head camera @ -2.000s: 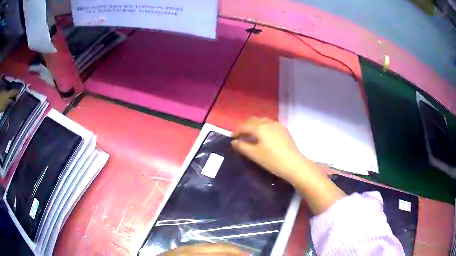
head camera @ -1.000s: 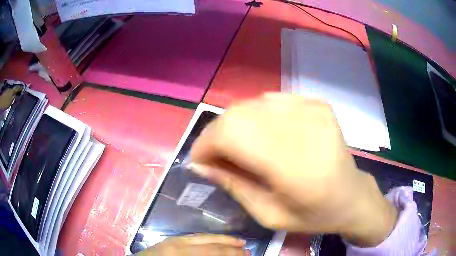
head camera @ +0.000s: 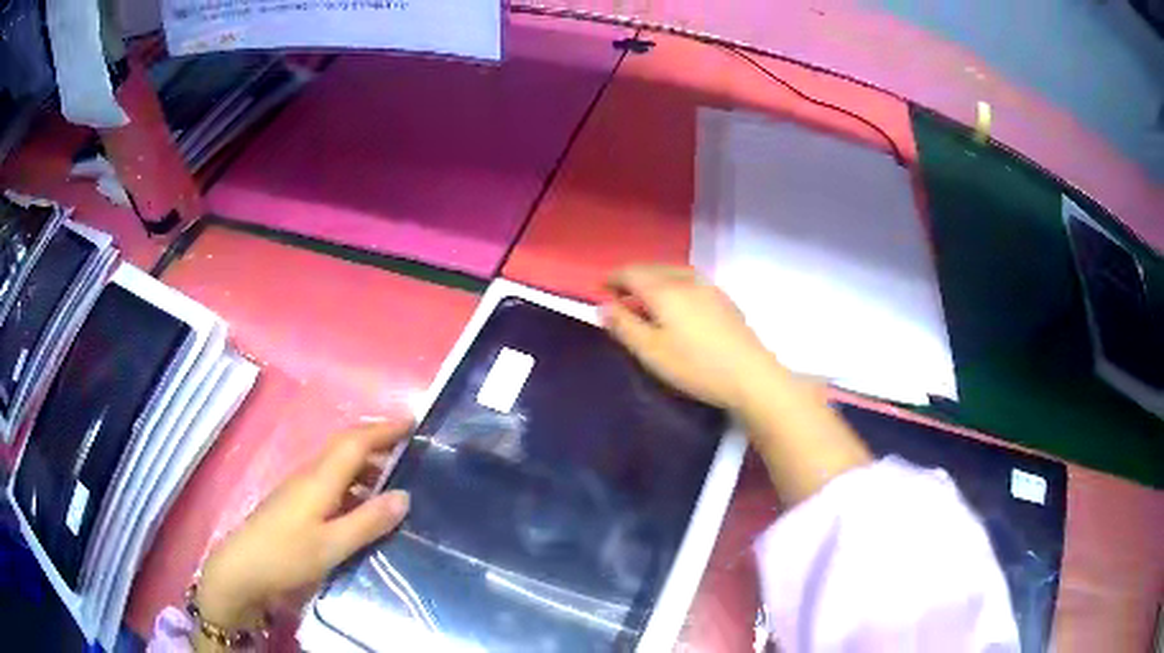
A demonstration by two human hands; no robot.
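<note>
A black glossy tablet (head camera: 562,434) lies face up on a white interleaf sheet (head camera: 689,561) in front of me, with a white label sticker (head camera: 506,379) near its upper left and glare from clear film on its lower part. My left hand (head camera: 313,517) rests at its left edge, thumb on the edge and fingers apart. My right hand (head camera: 683,334) is at its top right edge with fingers curled; whether they grip the edge is unclear.
Interleaved stacks (head camera: 109,434) stand at the left. Another black tablet with a label (head camera: 996,510) lies at the right, partly behind my right sleeve. A spare sheet pile (head camera: 823,255) lies at the back, a single unit (head camera: 1117,300) on the green mat, a printed page (head camera: 332,26) upper left.
My right hand has moved back from over the tablet to its top edge. My left hand has moved from the bottom edge to the left edge. The film glare has shifted.
</note>
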